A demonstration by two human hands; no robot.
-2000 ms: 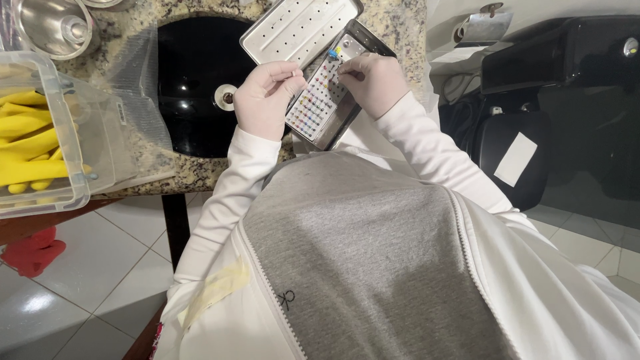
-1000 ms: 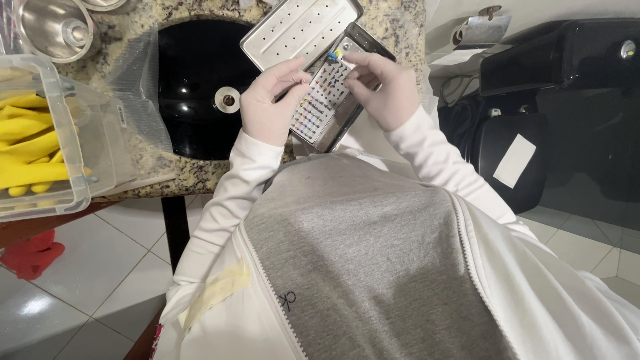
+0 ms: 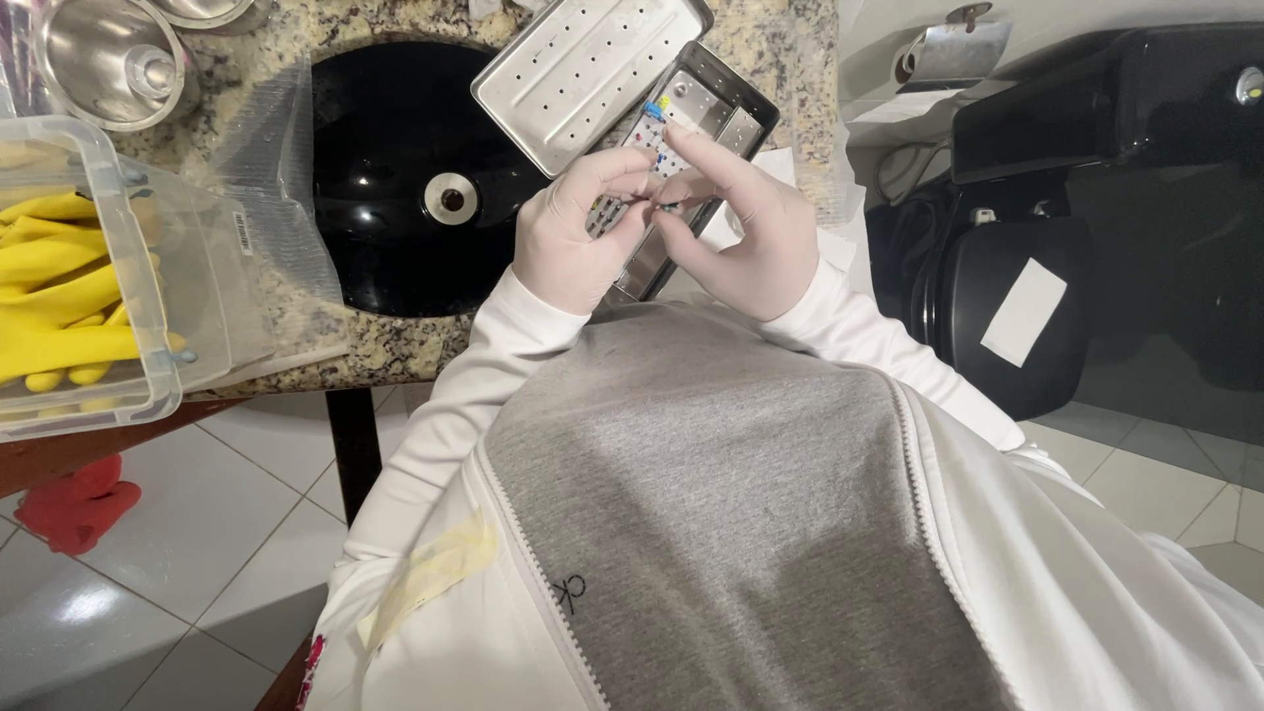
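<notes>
Both hands wear pale gloves and meet over a metal instrument box [image 3: 760, 111] with small coloured pieces set in a perforated rack. My left hand [image 3: 583, 222] pinches at a tiny dark piece [image 3: 670, 206], too small to name, between the two hands. Thumb and fingertips of my right hand [image 3: 746, 222] close on the same piece, its index finger raised near a blue item [image 3: 655, 111] and a yellow one [image 3: 665, 101] in the box. The perforated metal lid [image 3: 592, 74] lies beside the box, at its upper left. My hands cover part of the rack.
A black oval basin [image 3: 395, 128] with a metal drain lies left of the box on the granite counter [image 3: 395, 346]. Farther left are a clear plastic bin [image 3: 163, 296] with yellow rubber gloves [image 3: 59, 286] and a metal bowl [image 3: 74, 64]. A black toilet [image 3: 1007, 296] stands at right.
My hands were apart over the box and have come together, fingertips meeting at the tiny piece. My right hand has moved down from the blue and yellow items.
</notes>
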